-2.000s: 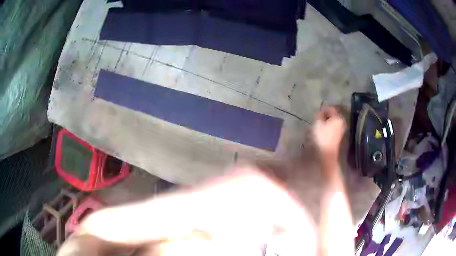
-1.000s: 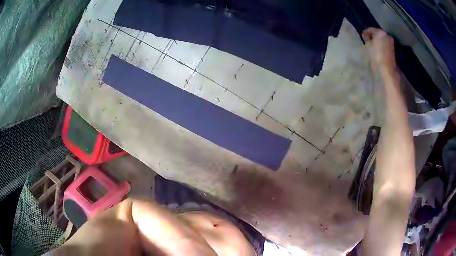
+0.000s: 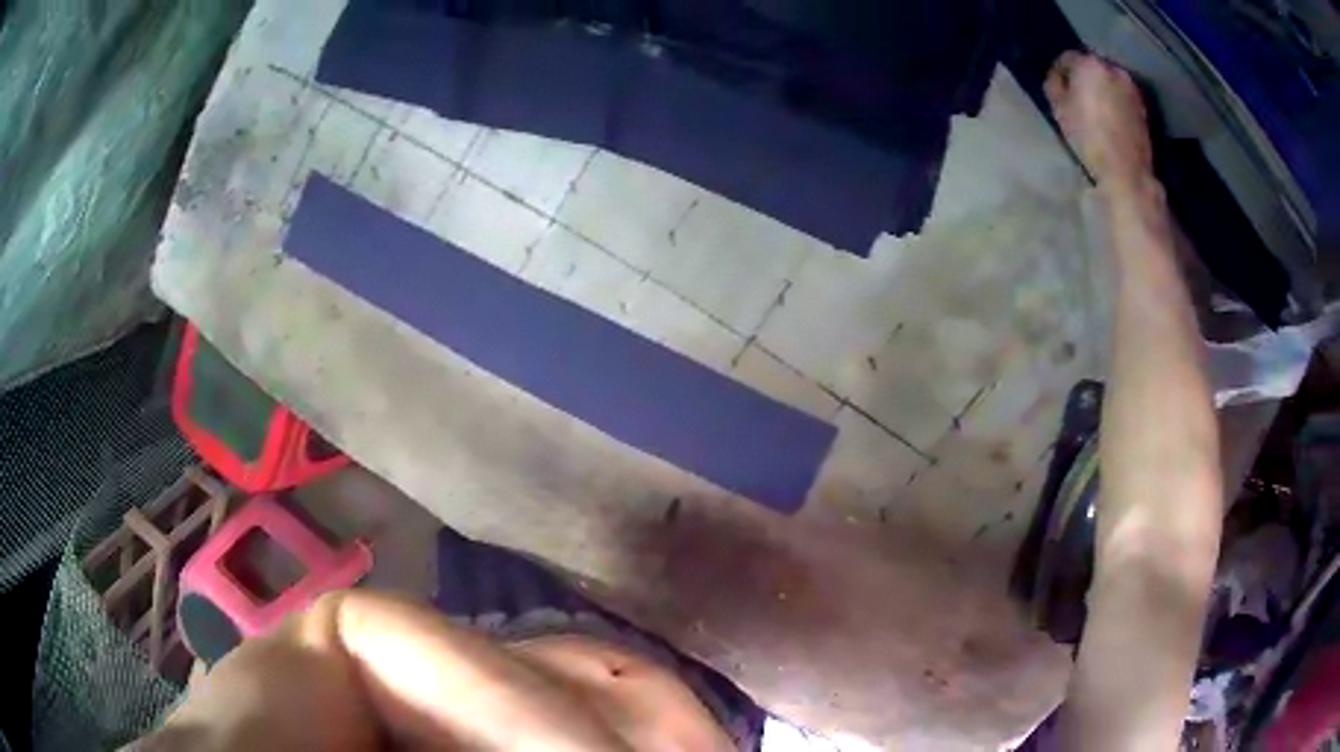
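Observation:
A long navy fabric strip (image 3: 559, 345) lies flat and alone on the pale table, slanting down to the right. My right hand (image 3: 1102, 118) is at the far right, with its fingers curled at a bent bundle of narrow dark strips (image 3: 1227, 221). Its fingertips are turned away, so whether they grip a strip cannot be told. A wide stack of dark cut pieces (image 3: 705, 140) lies at the far side, with stepped right ends. My left hand is out of the picture; a bare arm shows at the bottom left.
The iron (image 3: 1061, 514) stands at the table's right end, partly hidden behind my right forearm. A white scrap (image 3: 1271, 360) lies right of the forearm. A red stool (image 3: 243, 419) and a pink stool (image 3: 272, 566) stand below the table's left edge (image 3: 165, 265). Green sacking hangs at the left.
My right hand has moved from beside the iron to the dark strips at the far right, and its forearm now covers part of the iron. The view has shifted; the navy strip still lies flat.

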